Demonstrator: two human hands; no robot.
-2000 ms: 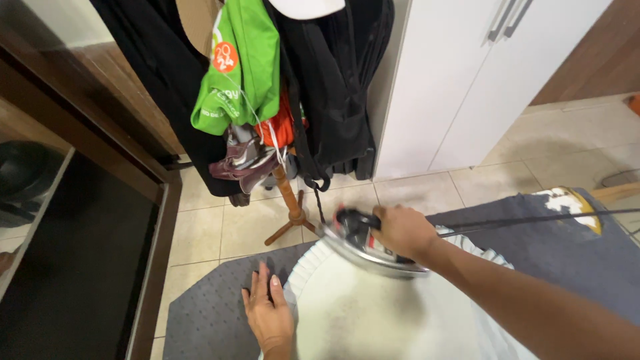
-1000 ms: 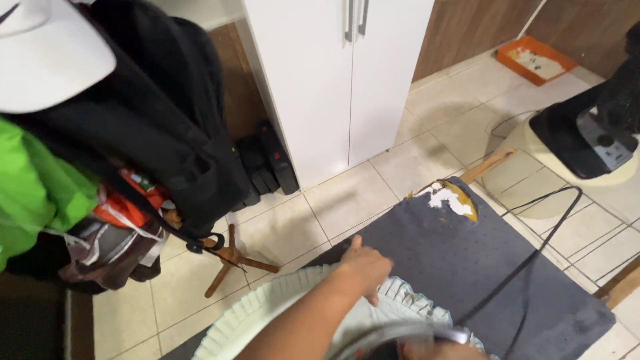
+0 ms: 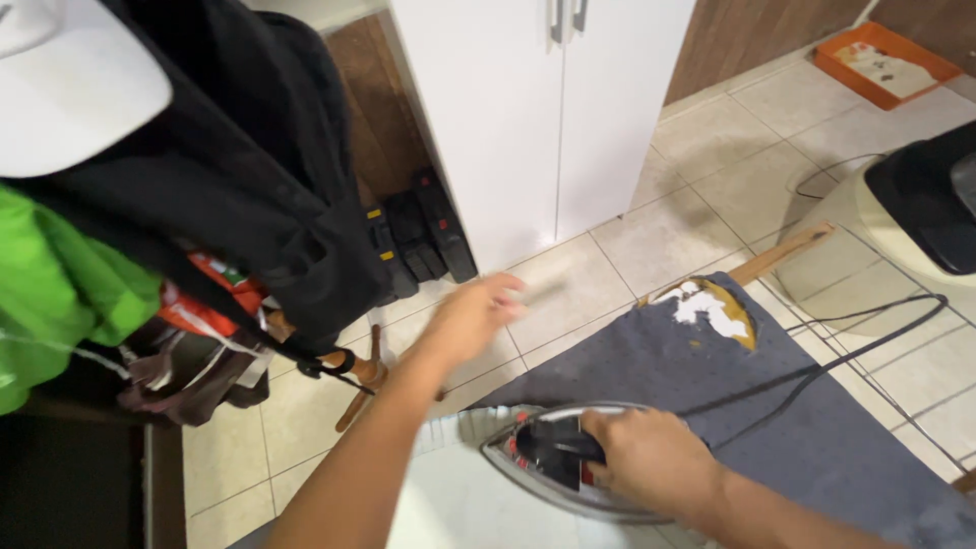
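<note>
My right hand [image 3: 648,454] is closed around the black handle of a clothes iron [image 3: 560,457], whose soleplate lies flat on a pale cloth with a pleated edge [image 3: 465,488]. The cloth is spread over a dark grey ironing board [image 3: 732,396]. My left hand [image 3: 476,313] is raised beyond the board's far edge, blurred, and nothing shows in it. A black cord [image 3: 839,362] runs from behind the iron off to the right.
Clothes [image 3: 267,152] and a white cap [image 3: 76,91] hang on a wooden stand [image 3: 370,370] at left. Behind are a white cabinet [image 3: 557,114] and black cases [image 3: 419,236]. A worn patch [image 3: 709,309] marks the board's end. An orange tray [image 3: 884,65] and a cream-and-black appliance [image 3: 907,206] stand right.
The view has swung right since two seconds ago. My left hand, on the pleated cloth edge one second ago, is now lifted off it. My right hand still holds the iron.
</note>
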